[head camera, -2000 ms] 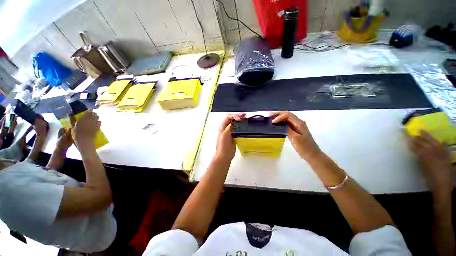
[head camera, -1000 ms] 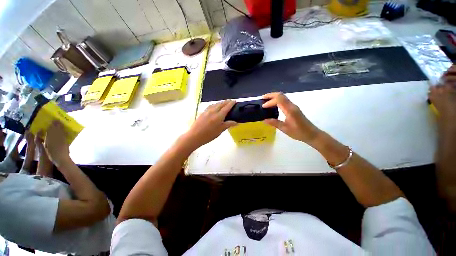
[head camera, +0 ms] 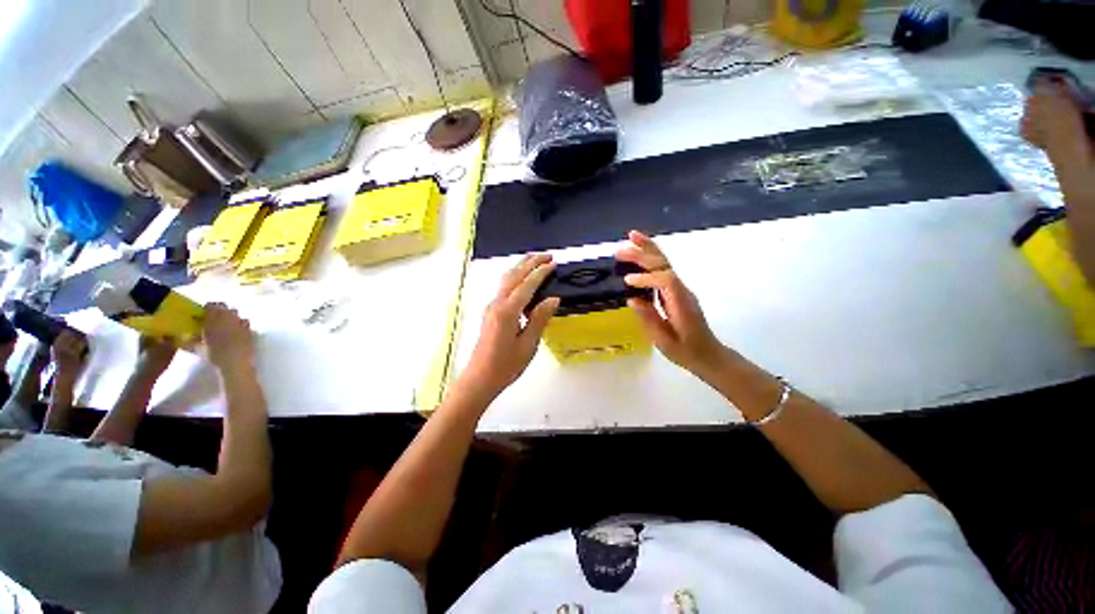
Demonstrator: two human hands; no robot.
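Observation:
A yellow retail box [head camera: 597, 335] with a black top is in front of me over the white table. Its black top [head camera: 588, 281] faces up, with a small oval shape in the middle. My left hand [head camera: 514, 321] is at the box's left side, fingers on the top edge and thumb at the near corner. My right hand [head camera: 668, 306] is at its right side, fingers at the top's right end. Both hands are bare and hold the box between them. The box's underside is hidden.
Yellow cartons [head camera: 388, 221] lie on the left bench beyond the yellow edge tape [head camera: 452, 288]. A plastic-wrapped dark roll [head camera: 568, 120] and black mat [head camera: 733, 180] lie behind. Neighbours' hands [head camera: 226, 335] are at left, and another person's hand [head camera: 1052, 118] and yellow box [head camera: 1060, 266] at right.
The tab on top, upright at first, now lies flat. My hands have shifted to the box's two sides. The right neighbour's hand has moved to the back, off the yellow box.

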